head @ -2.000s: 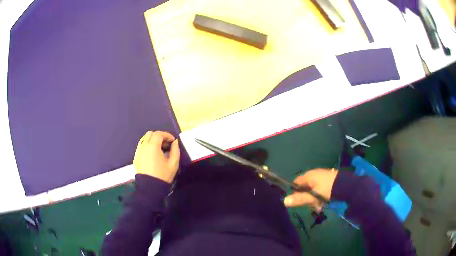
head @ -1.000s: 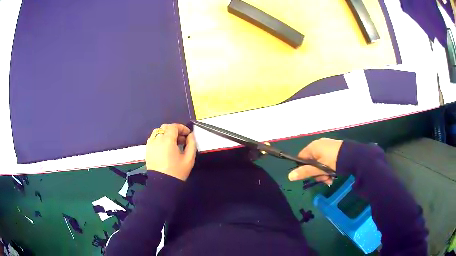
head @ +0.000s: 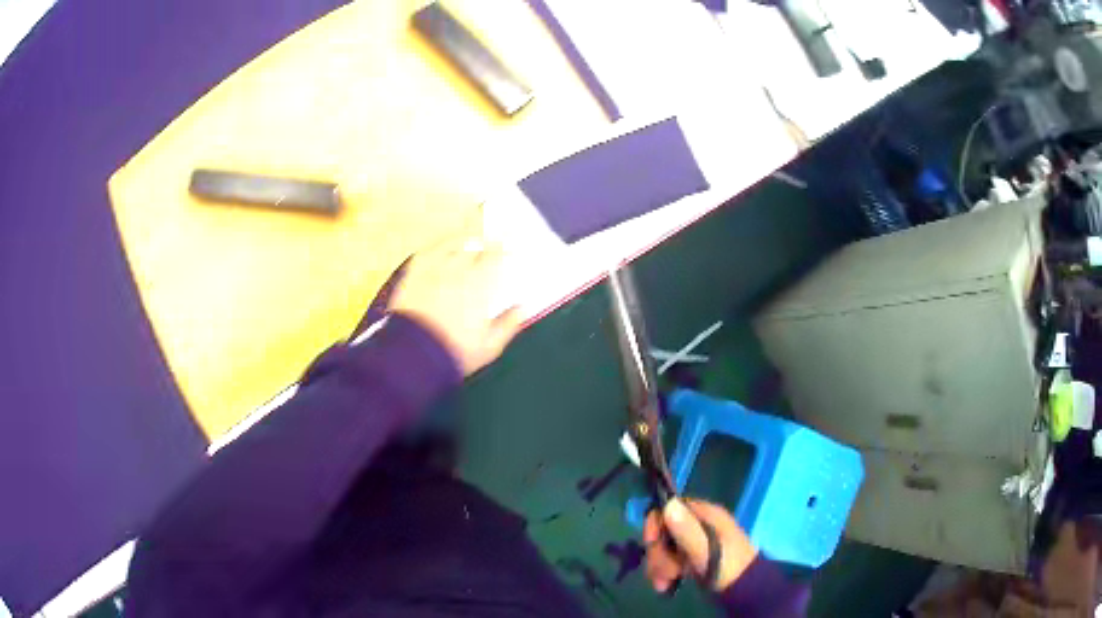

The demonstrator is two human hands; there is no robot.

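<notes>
My right hand (head: 701, 546) holds the dark tailor's shears (head: 636, 362) by the handles, past the table's red edge, with the blades pointing up toward it. My left hand (head: 453, 302) lies over the table near the front edge, at the right end of the yellow card pattern (head: 290, 121). It is slightly blurred, and I cannot tell whether it holds anything. Two dark metal weights lie on the card, one at the left (head: 266, 191) and one at the top (head: 471, 58). The dark purple fabric (head: 73, 302) spreads under and left of the card.
A purple offcut (head: 616, 179) and a narrow purple strip (head: 578, 58) lie on the white table (head: 725, 121). A blue plastic stool (head: 804, 495) and a grey cabinet (head: 906, 374) stand on the green floor, with scraps around. Dark tools lie at the table's upper right.
The view has swung right. My left hand has left the card's lower left corner and reached right along the table edge. The shears have moved off the fabric and now point upward.
</notes>
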